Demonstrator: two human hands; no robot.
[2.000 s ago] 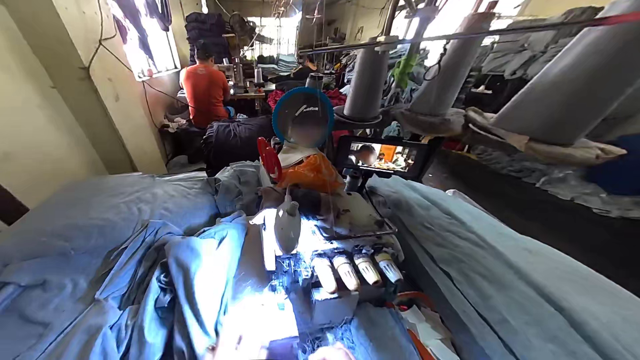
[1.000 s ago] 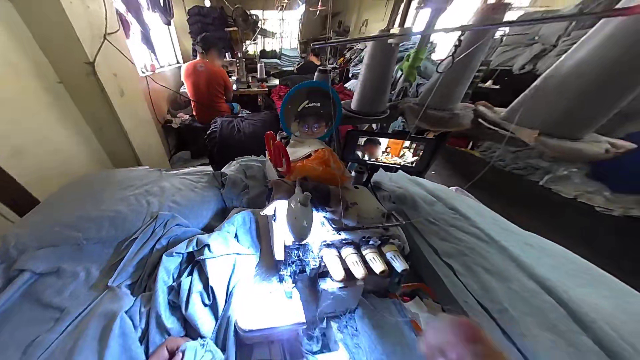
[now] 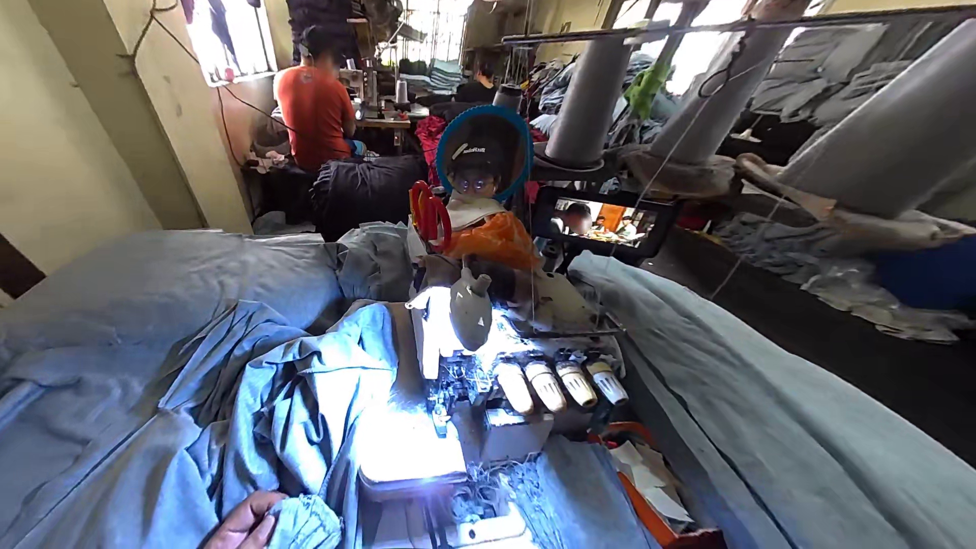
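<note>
At the bottom left, my left hand (image 3: 245,521) pinches the gathered edge of a light blue-grey fabric piece (image 3: 306,523). More of this fabric lies in folds above and beside the hand. To its right stands an overlock sewing machine (image 3: 518,438) with several cream tension knobs (image 3: 577,383). A bright lamp (image 3: 470,309) lights its needle area and flat work plate (image 3: 412,465). Thread scraps and a blue-grey cloth (image 3: 587,488) are at the machine's front. My right hand is out of view.
Piled grey-blue fabric (image 3: 175,274) lies left, and a long fabric stack (image 3: 785,396) right. Behind the machine are red-handled scissors (image 3: 431,217), a round blue-framed mirror (image 3: 484,152), a phone (image 3: 602,221) and large thread cones (image 3: 589,103). An orange bin (image 3: 648,511) holds scraps. A person in red (image 3: 313,114) sits beyond.
The right hand, blurred at the bottom right of the machine a second ago, has left the view. My left hand stays at the bottom left with the gathered fabric.
</note>
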